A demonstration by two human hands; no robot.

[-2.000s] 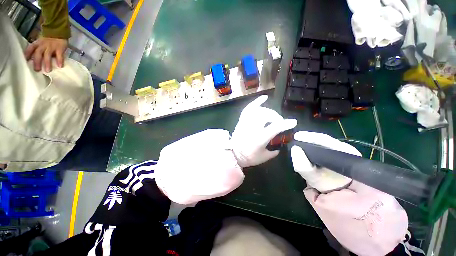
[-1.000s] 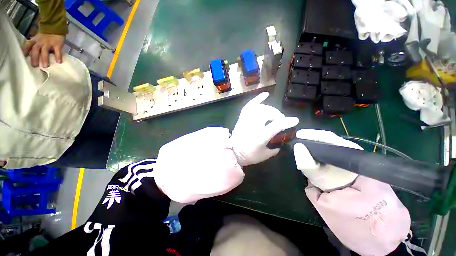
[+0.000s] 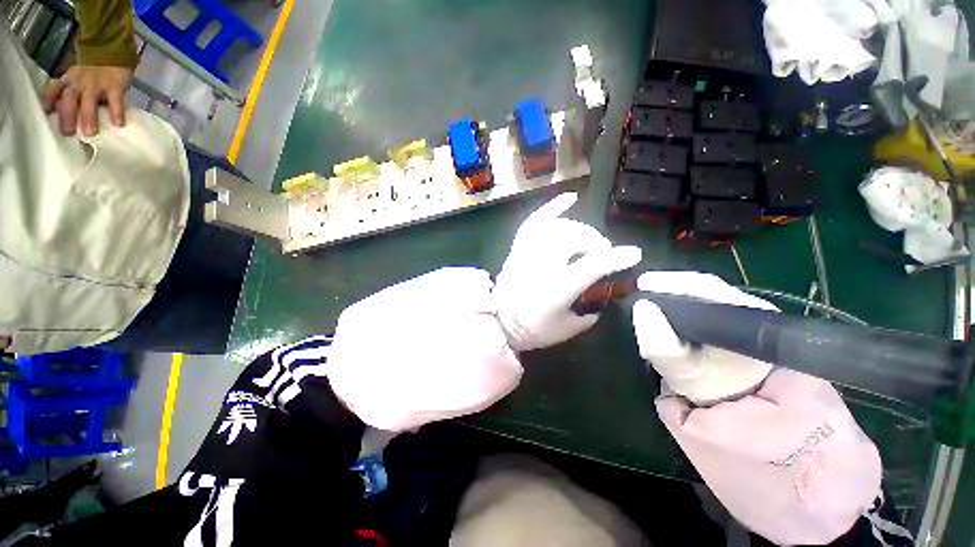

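Observation:
My left hand [image 3: 556,276], in a white glove, holds a small copper-wound coil [image 3: 605,292] between its fingertips, near the middle of the view. My right hand [image 3: 700,337], also gloved, grips a long dark-grey handheld tool [image 3: 813,347]. The tool's narrow end points at the coil; my fingers hide whether they touch. The tool's green rear end is at the right. A silver-white fixture bar [image 3: 369,209] lies behind my left hand. It bears two blue-topped coils [image 3: 467,152] toward its right end and three yellowish seats [image 3: 356,171] without coils.
A block of black-topped coils [image 3: 723,184] sits at the right, with a black box [image 3: 702,41] behind. White gloves [image 3: 818,37] and a crumpled white cloth [image 3: 909,214] lie far right. A pale hose [image 3: 818,267] curves near the tool. Another person's hand [image 3: 92,97] rests on their leg at left.
The view has shifted slightly. My hands keep nearly the same pose, with the coil in the left and the tool in the right. The fixture still bears the same two coils.

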